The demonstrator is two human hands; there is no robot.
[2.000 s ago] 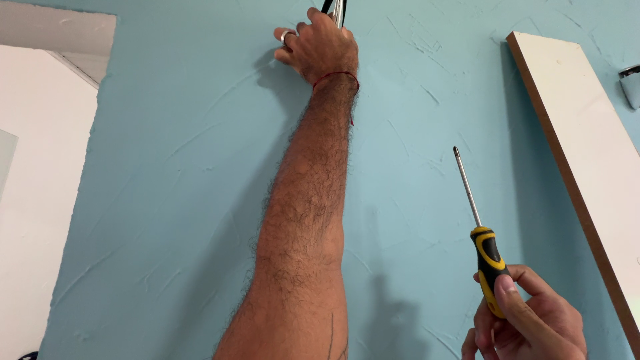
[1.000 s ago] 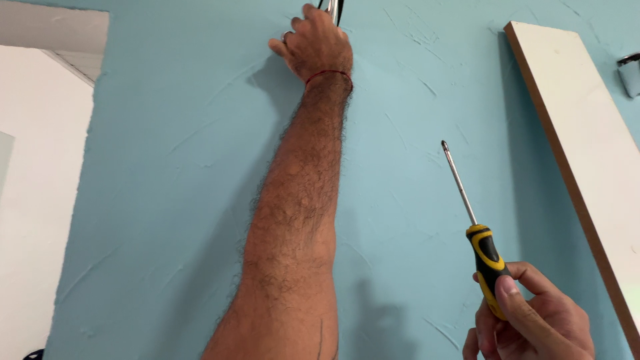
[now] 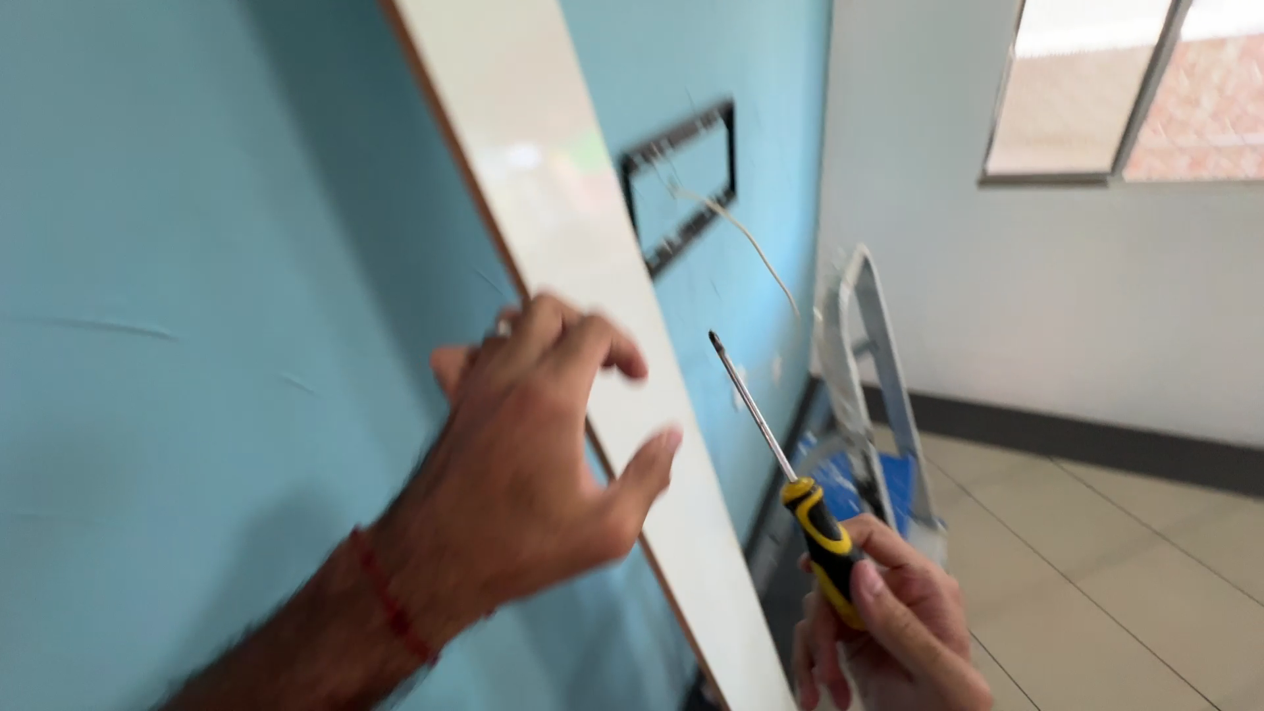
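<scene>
My left hand (image 3: 533,444), with a ring and a red cord at the wrist, is in front of a long white board (image 3: 592,296) that has a brown edge. Its fingers are spread and nothing shows between them; whether it touches the board I cannot tell. In my right hand (image 3: 889,622) is a screwdriver (image 3: 825,543) with a yellow and black handle, its metal shaft pointing up and to the left. The screwdriver's tip is just right of the board, over the blue wall (image 3: 197,247).
Beyond the board a black rectangular bracket (image 3: 731,148) is on the blue wall, with a pale cable (image 3: 755,247) hanging by it. A metal stepladder (image 3: 894,375) and a blue thing (image 3: 899,484) stand in the corner. A window (image 3: 1066,89) is at the upper right, above a tiled floor (image 3: 1066,553).
The view has swung far to the right. My left hand has left the dark and shiny thing it was at high on the wall and is now by the white board. The screwdriver remains in my right hand.
</scene>
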